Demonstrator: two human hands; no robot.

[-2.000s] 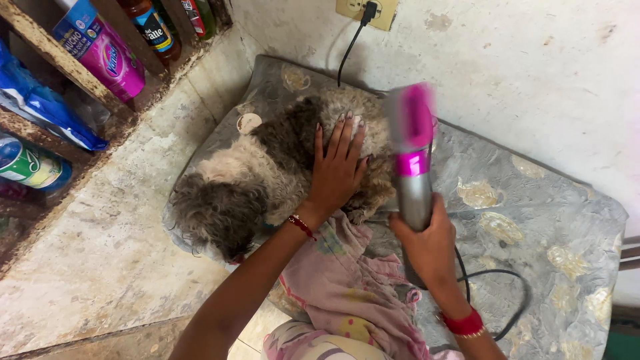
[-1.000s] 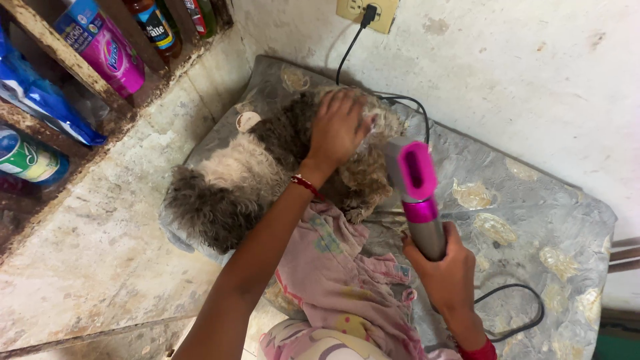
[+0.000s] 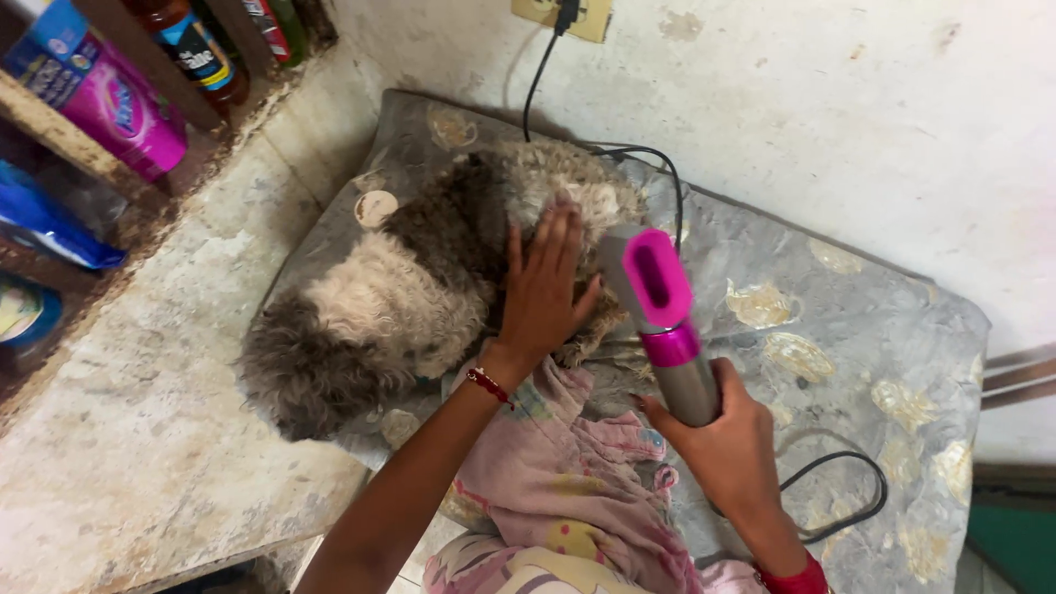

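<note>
A curly-haired dog, grey, brown and cream, lies on a grey patterned cover, its head toward the left. My left hand rests on the fur of its side, fingers somewhat apart, holding nothing. My right hand grips the grey handle of a handheld hair dryer with a magenta head. The dryer's head is beside the dog's hindquarters, to the right of my left hand. A pink printed cloth lies below the dog, between my forearms.
A black cord hangs from a wall outlet, and more cord loops at the right. Upper left, a rusty rack holds a pink pouch, bottles and a blue packet. A concrete ledge runs along the left.
My left hand has moved down from the dog's upper back onto its side since one second ago. The dryer stays in my right hand, close to the dog's rear.
</note>
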